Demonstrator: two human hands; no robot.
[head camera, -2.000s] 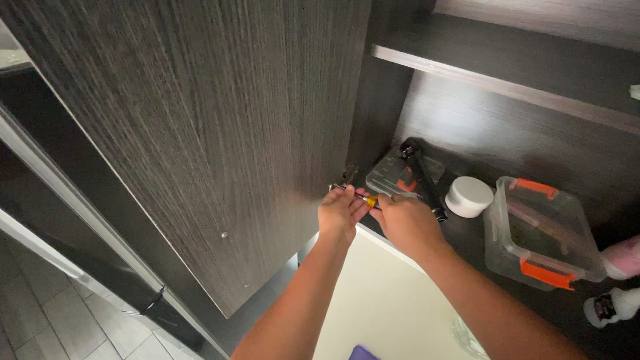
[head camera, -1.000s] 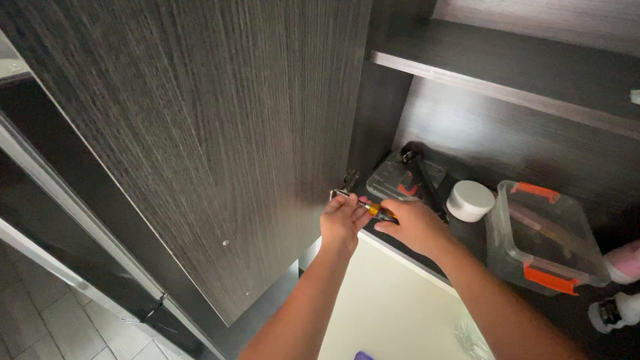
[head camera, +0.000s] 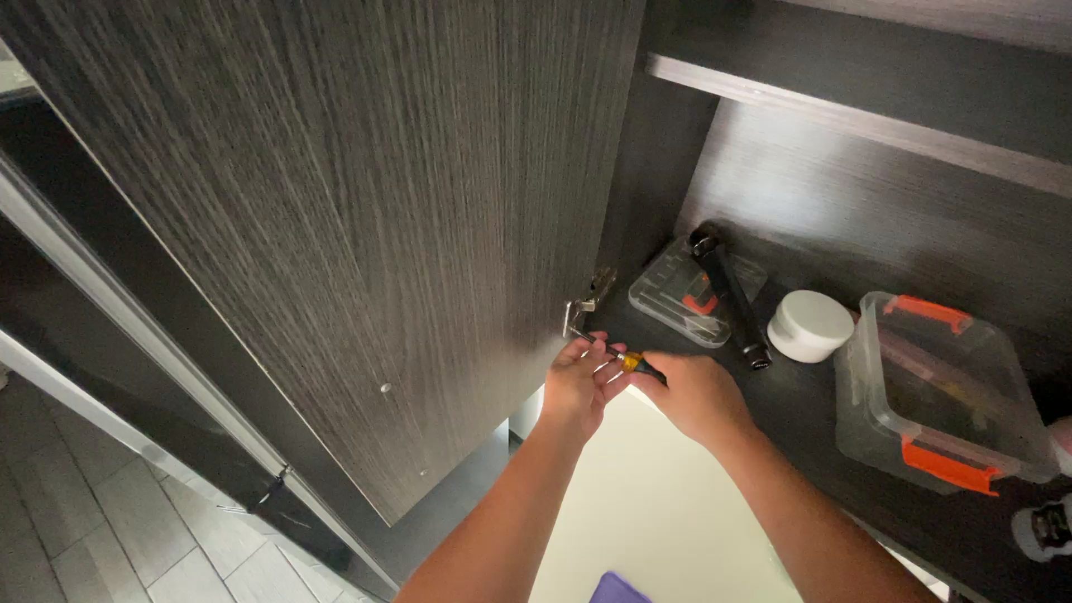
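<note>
My right hand (head camera: 699, 394) grips the dark handle end of a screwdriver (head camera: 632, 362) with a yellow band. The fingers of my left hand (head camera: 579, 381) are around the screwdriver's shaft, close to its tip. That tip meets or nearly meets the lower part of a metal cabinet hinge (head camera: 578, 316), which joins the inner face of a dark wood-grain door (head camera: 402, 209) to the cabinet side. Whether the tip sits in a screw cannot be told.
On the cabinet floor are a flat clear case (head camera: 670, 301), a black cylindrical tool (head camera: 729, 293) lying across it, a white round jar (head camera: 811, 327) and a clear bin with orange latches (head camera: 955, 402). A shelf (head camera: 837, 113) juts out above. Something purple (head camera: 620, 589) lies below my hands.
Both hands stay at the hinge with the screwdriver. My left fingers have spread somewhat along the shaft.
</note>
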